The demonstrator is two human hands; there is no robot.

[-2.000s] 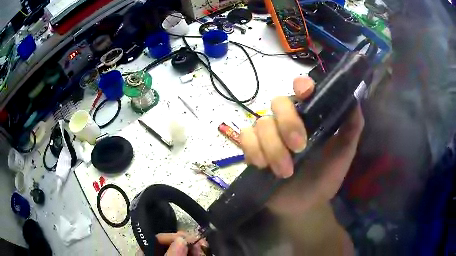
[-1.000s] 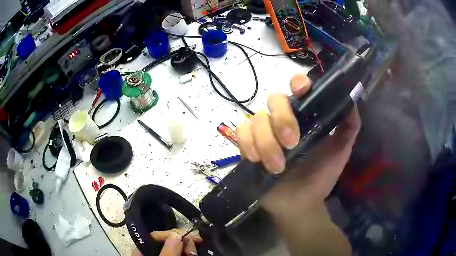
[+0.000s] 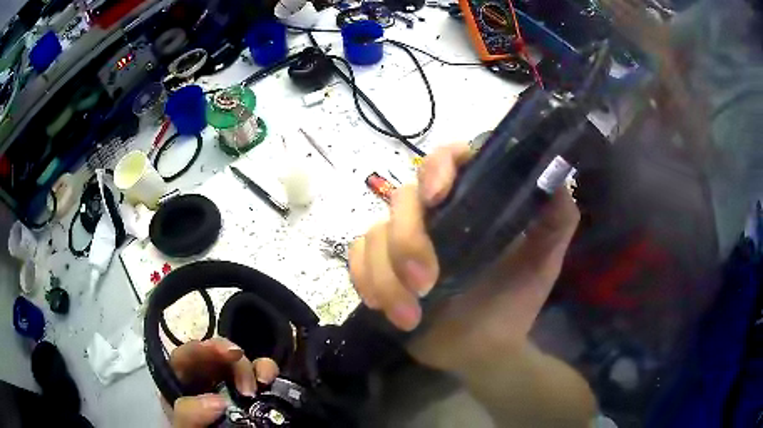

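Observation:
Black headphones (image 3: pixel 171 292) are at the bottom left, with the curved headband above my left hand. One padded ear cup (image 3: pixel 255 324) shows inside the arch. At the bottom edge, an opened part with silvery pieces (image 3: pixel 266 411) shows beside my left fingers. My left hand (image 3: pixel 219 376) holds the headphones there, partly cut off by the edge. My right hand (image 3: pixel 468 259) is wrapped around a long black body with a small white label (image 3: pixel 553 174), which looks like an electric screwdriver. Its lower end reaches the headphones; the tip is hidden.
An ear pad (image 3: pixel 185 225), black tweezers (image 3: pixel 259 191) and a green-ended solder spool (image 3: pixel 236 119) lie on the stained bench. Blue cups (image 3: pixel 362 42), a black cable and an orange multimeter (image 3: pixel 489 29) are behind. A pale cup (image 3: pixel 139 177) stands left. A blurred person's sleeve fills the right side.
The headphones have turned, showing the headband arch more fully and the silvery pieces by my left fingers. My right hand and the black body have shifted left. Bench items sit higher in view.

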